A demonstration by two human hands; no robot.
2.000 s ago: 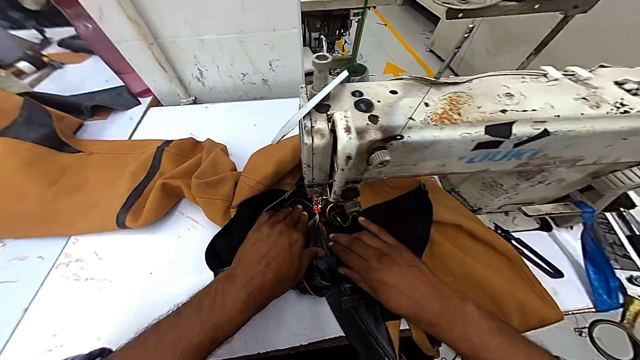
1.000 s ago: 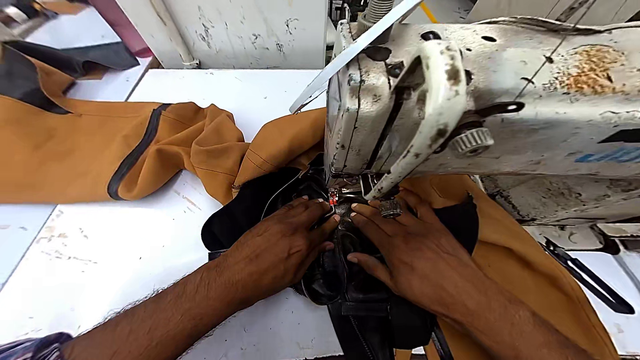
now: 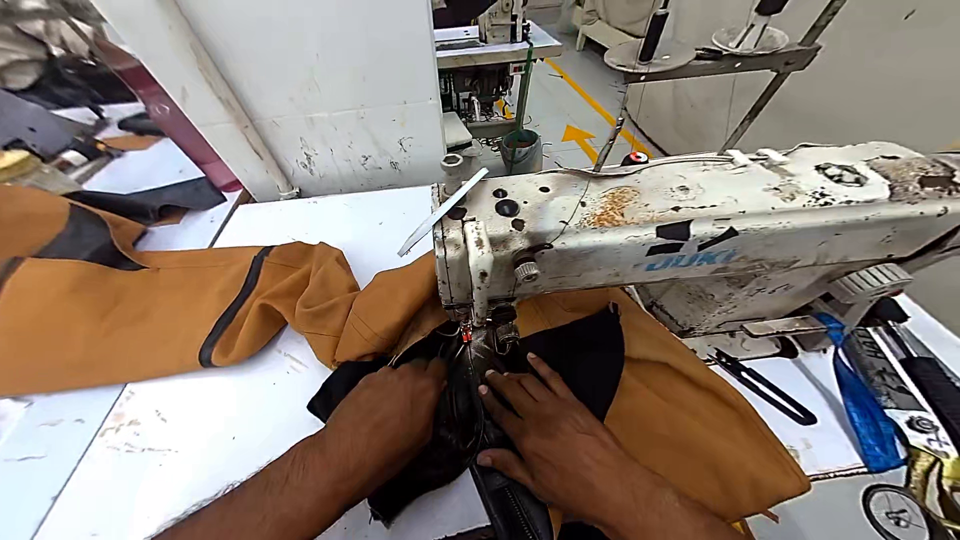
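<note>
A white Juki sewing machine (image 3: pixel 675 232), stained and chipped, stands over a brown garment (image 3: pixel 675 420) with black trim. Black fabric (image 3: pixel 577 352) and a dark, leather-like piece (image 3: pixel 465 420) lie under the needle area, where a red part shows beside the presser foot (image 3: pixel 466 334). My left hand (image 3: pixel 401 405) presses on the black material just left of the needle, its fingertips bent and partly hidden. My right hand (image 3: pixel 540 435) lies on the dark piece to the right, fingers spread. Below it, a black zipper strip (image 3: pixel 514 506) runs toward the table's front edge.
Black thread snips (image 3: pixel 765 386) lie right of the machine, near a blue strip (image 3: pixel 862 405) and tools. The garment's long brown part (image 3: pixel 135 322) stretches left across the white table (image 3: pixel 217 450). Behind stand a white panel (image 3: pixel 337 97) and thread stands (image 3: pixel 651 56).
The view has swung back from a close look at the needle. My left hand's fingers are now more bent on the black material, and a black flap hangs lower beneath that hand.
</note>
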